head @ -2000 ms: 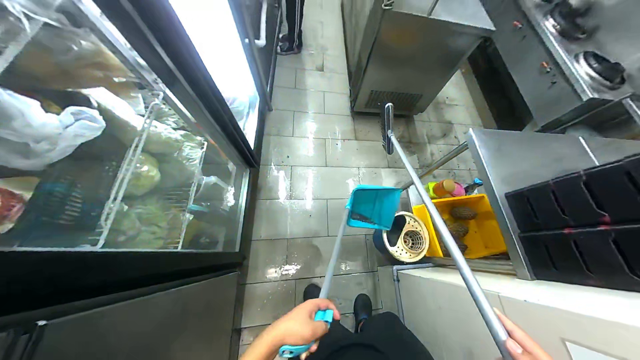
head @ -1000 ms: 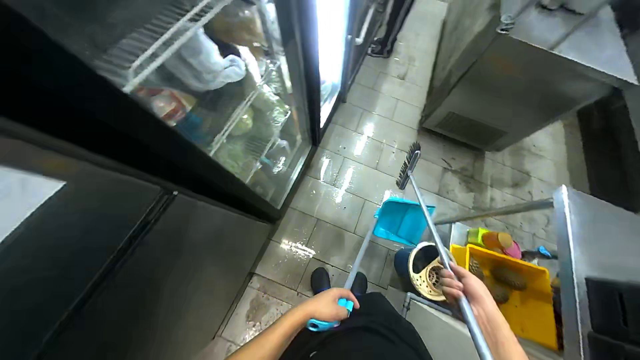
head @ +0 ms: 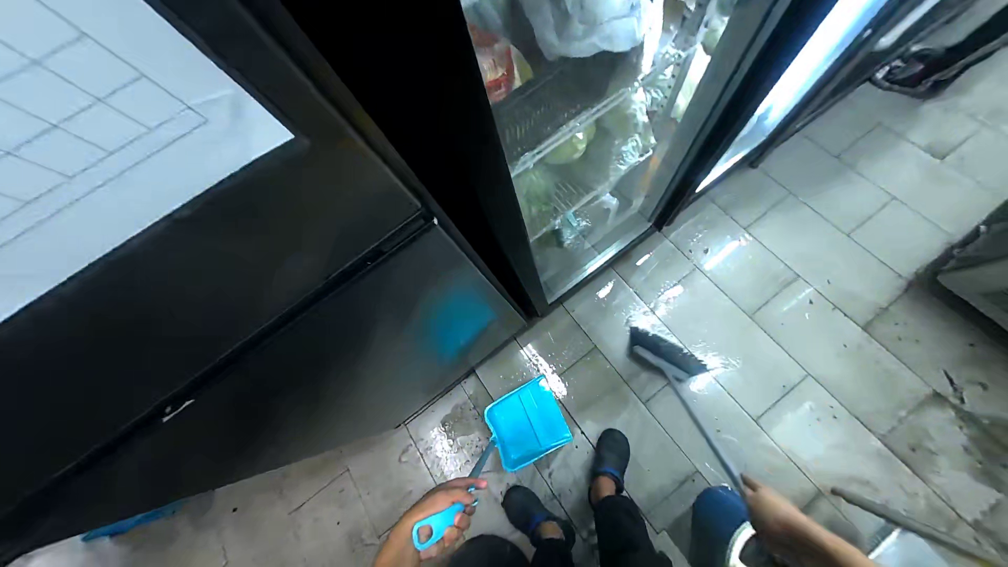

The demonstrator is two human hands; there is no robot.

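Note:
My left hand [head: 442, 516] is closed around the blue handle of a dustpan [head: 528, 424], whose light blue pan is low over or on the tiles, left of my dark clogs. In my right hand [head: 776, 512] is the grey pole of a broom [head: 668, 354]. Its dark bristled head is at the wet floor tiles, ahead and to the right of the dustpan, near the foot of the glass-door fridge. The two heads are apart. Whether the dustpan touches the floor I cannot tell.
A glass-door fridge [head: 583, 157] with bagged food stands ahead. Dark metal doors [head: 354, 378] line the left. Beside my right hand is a dark blue bucket [head: 713, 524], with a pole [head: 906, 524] lying to its right. A metal unit [head: 976, 272] bounds the right side. The floor is wet.
The view has turned left. The broom's head, raised in the earlier frames, has come down to the floor. The dustpan now lies to the left of my feet instead of ahead and to their right.

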